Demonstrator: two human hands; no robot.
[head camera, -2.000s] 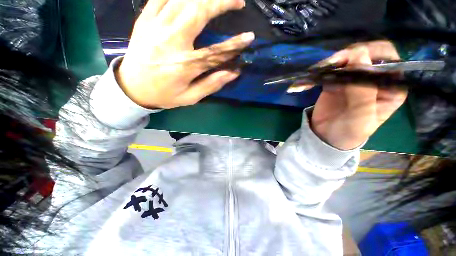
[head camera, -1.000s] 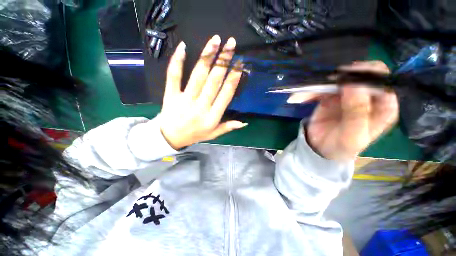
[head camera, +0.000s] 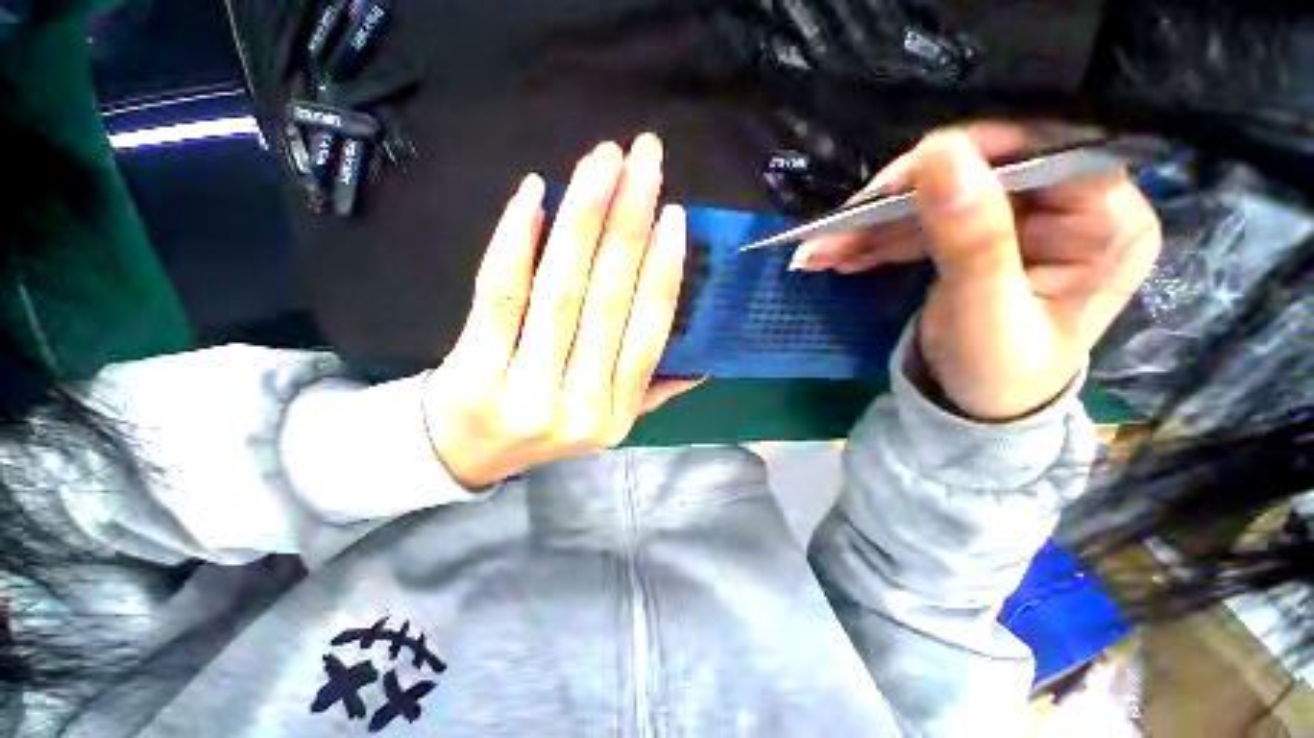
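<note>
The blue sheet (head camera: 807, 320) lies flat at the front edge of the black mat, with rows of tiny dark marks on it. My left hand (head camera: 569, 317) lies over the sheet's left part, palm down, fingers extended and nearly together; its thumb is mostly hidden. Whether anything is under the palm cannot be seen. My right hand (head camera: 994, 267) holds the silver tweezers (head camera: 894, 211) between thumb and fingers. The pointed tip is over the sheet's upper middle, right of my left fingertips. Whether the tip touches the sheet or holds a piece cannot be told.
Small black parts (head camera: 343, 159) with white lettering lie in a pile at the left of the black mat (head camera: 476, 72); more black parts (head camera: 790, 162) lie at the upper right. A flat dark rectangle (head camera: 216, 231) is at the left. Clear plastic bags (head camera: 1203, 274) are at the right. Hair blurs both sides.
My left hand has gone from raised and spread to flat over the sheet, its fingers closer together. The tweezers have tilted, tip near the left fingertips. The view has shifted; the sheet's marks now show clearly.
</note>
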